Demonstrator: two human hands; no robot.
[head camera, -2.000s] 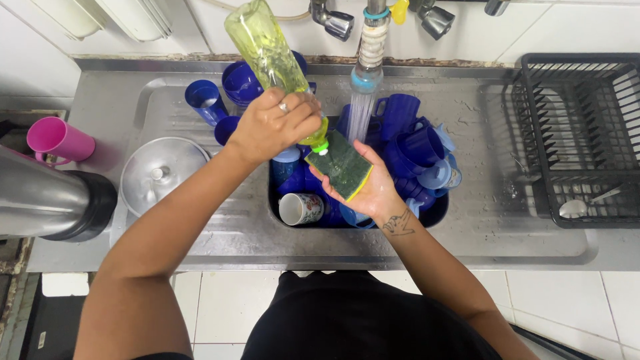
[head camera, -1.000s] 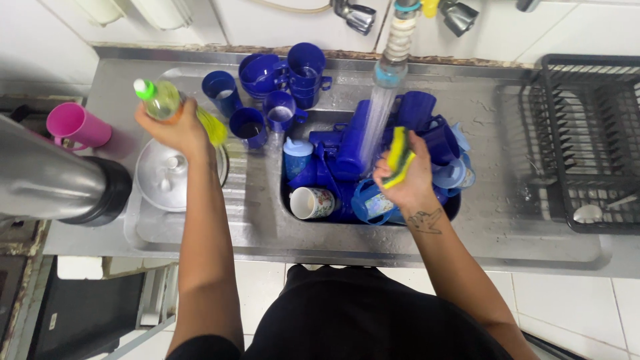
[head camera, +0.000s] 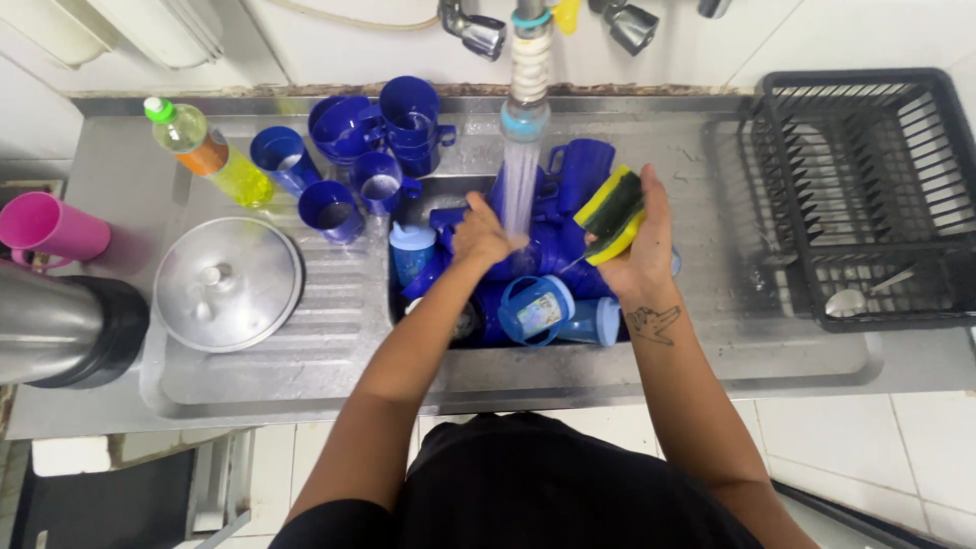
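Note:
In the head view my right hand (head camera: 644, 236) holds a yellow and dark green sponge (head camera: 612, 216) over the right side of the sink basin. My left hand (head camera: 484, 232) reaches among the blue plastic mugs (head camera: 584, 174) in the basin, beside the water running from the faucet (head camera: 526, 114). It is blurred, and whether it grips a mug I cannot tell. Light blue lidded cups (head camera: 537, 309) lie at the basin's front. A green-capped dish soap bottle (head camera: 221, 160) stands on the left drainboard, next to several blue cups (head camera: 332, 211).
A round aluminium lid (head camera: 229, 286) lies on the left drainboard. Farther left are a pink mug (head camera: 57, 229) and a large steel container (head camera: 49, 324). At the right sits a black dish rack (head camera: 888, 252) with a spoon (head camera: 846, 303). Two faucet handles (head camera: 482, 36) are on the wall.
My left hand has let go of the soap bottle, which now stands on the left drainboard, and has moved right into the basin. My right hand still holds the sponge.

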